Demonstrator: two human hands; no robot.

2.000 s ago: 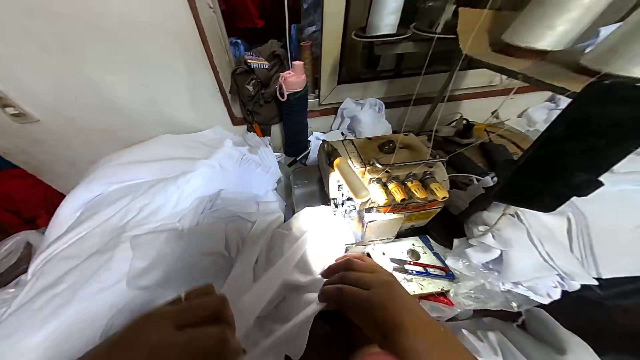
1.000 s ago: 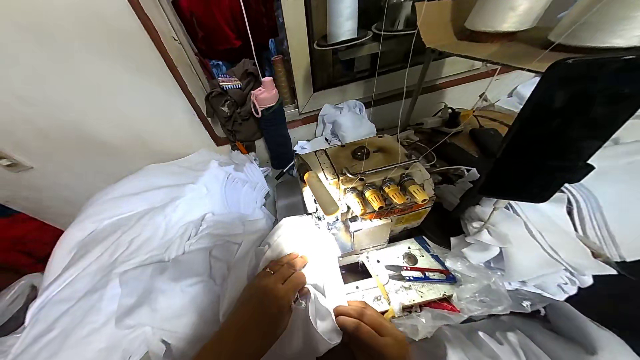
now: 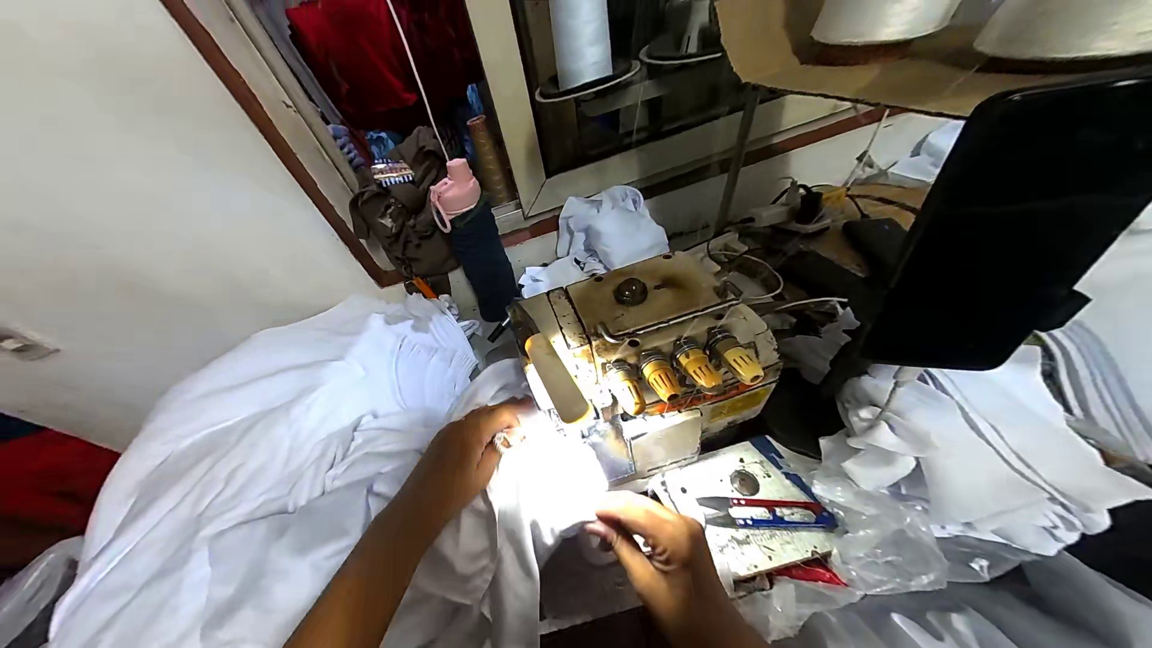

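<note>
An overlock sewing machine [image 3: 648,315] with several yellow tension dials stands at the centre. White fabric [image 3: 549,477] lies at its needle area under a bright lamp glare, which hides the presser foot. My left hand [image 3: 481,441], with a ring on one finger, grips the fabric at the machine's left side. My right hand [image 3: 652,549] pinches the fabric's near right edge between thumb and fingers. Just right of that hand, red-and-blue thread snips [image 3: 765,513] lie on the machine's white side plate [image 3: 774,553]. A large heap of white cloth [image 3: 243,468] is left of my arms.
A dark bottle with a pink lid [image 3: 486,252] stands behind the machine, beside a brown bag [image 3: 405,207]. A black screen on a holder [image 3: 1017,225] juts in at the right, above stacked white fabric pieces [image 3: 990,441]. Thread cones [image 3: 886,18] sit on cardboard above.
My left hand has moved up and away along the fabric, to the machine's left side. My right hand has stayed near the fabric's edge. The view has shifted.
</note>
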